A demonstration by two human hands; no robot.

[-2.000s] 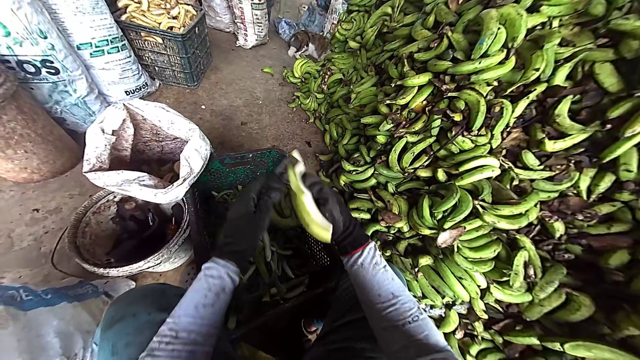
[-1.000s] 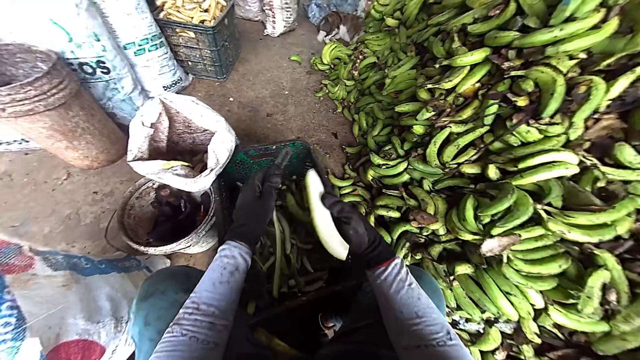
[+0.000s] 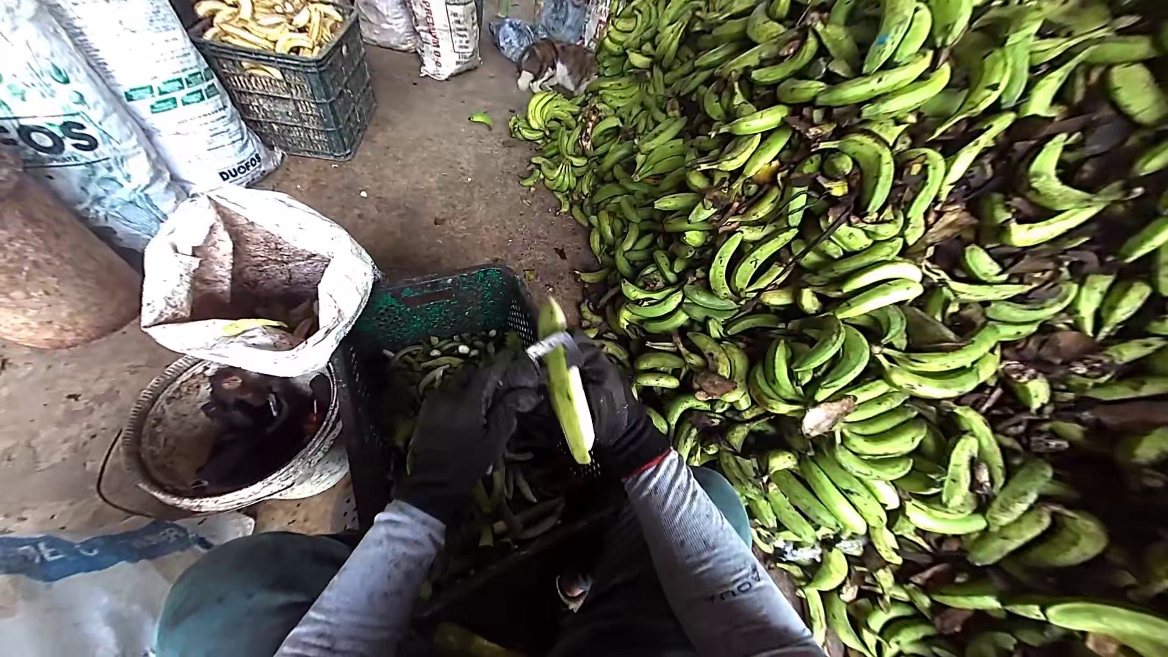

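My right hand (image 3: 610, 401), in a dark glove, is shut around a green plantain (image 3: 569, 401). The plantain stands nearly upright, with a pale peeled strip and green skin at its upper end. My left hand (image 3: 474, 420), also gloved, is at the plantain's left side, its fingers closed on a small metal blade (image 3: 549, 344) that lies across the upper part of the fruit. Whether the right fingers also touch the blade cannot be told. Below both hands, a dark green plastic crate (image 3: 438, 297) contains strips of green peel (image 3: 443, 356).
A large heap of green plantains (image 3: 839, 347) fills the right side. On the left are an open white sack (image 3: 347, 265), a dirty bucket (image 3: 137, 429) with dark contents and a brown barrel (image 3: 64, 265). Farther back are a crate of peeled plantains (image 3: 319, 100) and an animal (image 3: 557, 66).
A second ago my left hand was apart from the plantain; now it is up against it, with the blade across the fruit. The plantain has turned, showing more green skin.
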